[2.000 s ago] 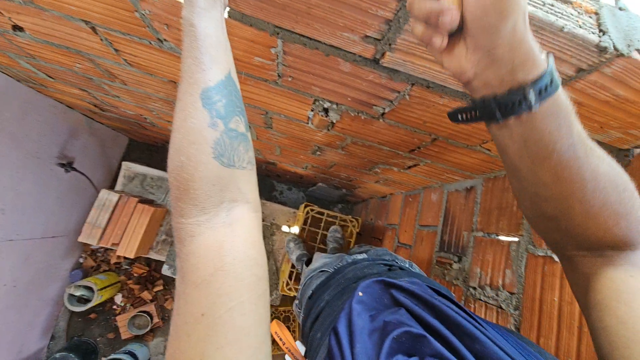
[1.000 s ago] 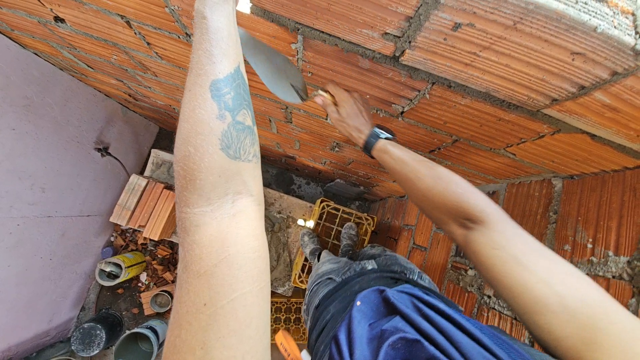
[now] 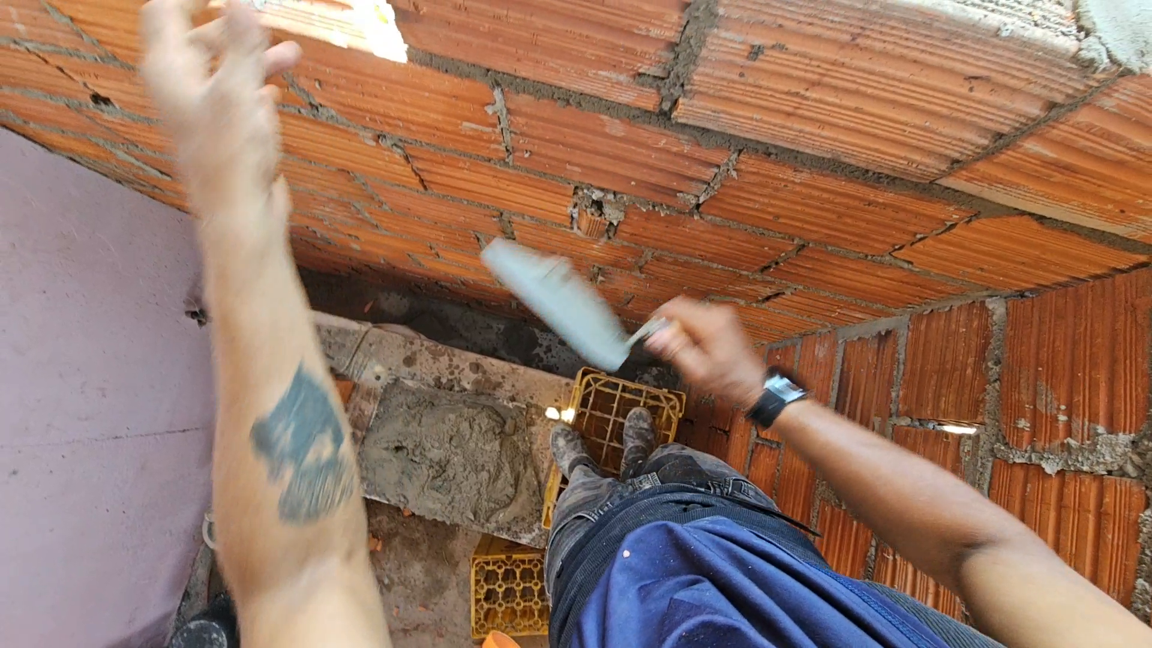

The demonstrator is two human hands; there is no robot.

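My right hand (image 3: 706,346) is closed around the handle of a mason's trowel (image 3: 558,301). The grey blade, blurred, points up and left in front of the hollow clay brick wall (image 3: 576,162). My left hand (image 3: 211,99) is raised at the upper left near the top of that wall, fingers apart and blurred, holding nothing. Below, left of my feet, a heap of wet grey mortar (image 3: 450,450) lies on a board.
My feet stand on a yellow plastic crate (image 3: 675,400). Another yellow crate (image 3: 510,594) is beside it, lower down. A side brick wall (image 3: 1071,378) rises at the right, a pale purple wall (image 3: 99,360) at the left. A dark bucket (image 3: 205,625) sits at the bottom left.
My right hand has brought the trowel down from higher on the wall. My left hand, out of frame before, now shows at the upper left. The mortar heap has come into sight.
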